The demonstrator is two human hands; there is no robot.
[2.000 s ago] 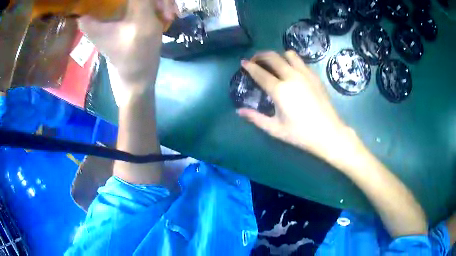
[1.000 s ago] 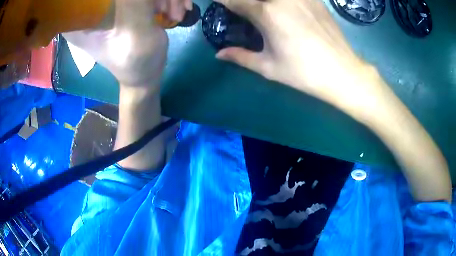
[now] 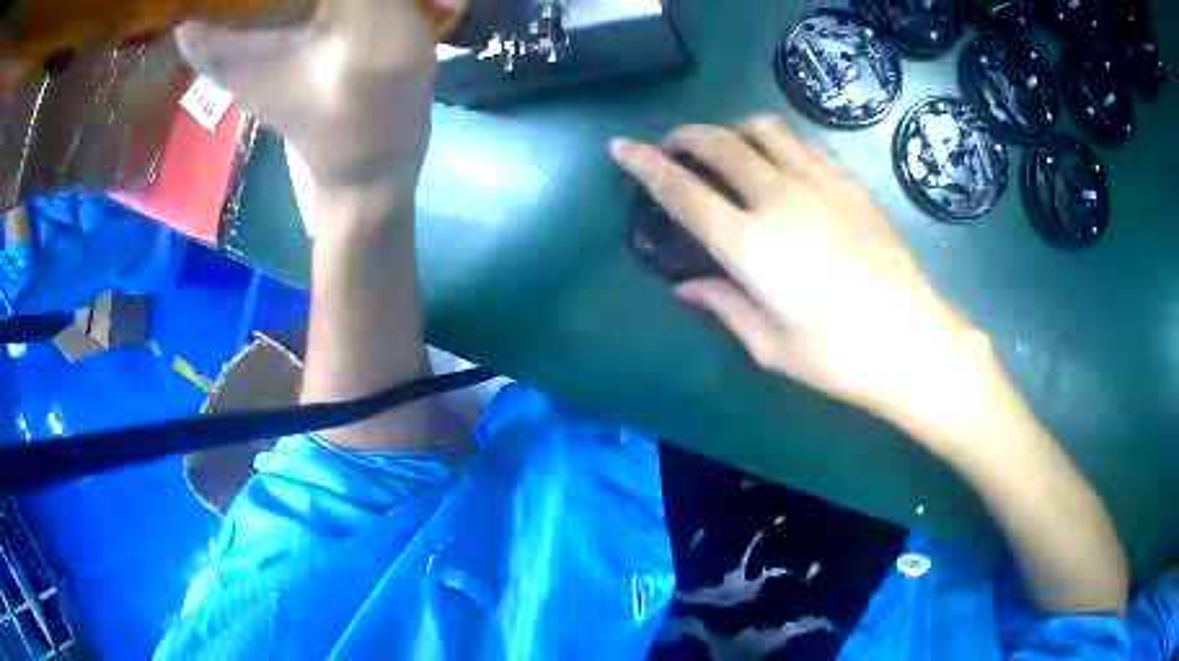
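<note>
My left hand [image 3: 343, 97], at the upper left and partly cut off by the top edge, grips the orange electric screwdriver [image 3: 78, 23]. The tool is blurred and its tip is hard to make out near the feeder. My right hand [image 3: 802, 258] lies over a round black housing [image 3: 662, 242] on the green bench top, fingers over its upper side and thumb at its lower edge. Much of the housing is hidden under the hand. The dark screw feeder [image 3: 582, 65], with a small metal mechanism, stands at the top centre.
Several black housings [image 3: 950, 158] with silvery detail lie at the upper right on the green bench [image 3: 853, 446]. A red item with a white label [image 3: 194, 174] is at the left. A black cord [image 3: 259, 422] crosses my left forearm. An open brown carton [image 3: 246, 433] is below the bench edge.
Compared with one second ago, the view takes in more of the bench top, feeder and housings again. The screwdriver tip has moved away from beside the housing. My right hand still covers the housing.
</note>
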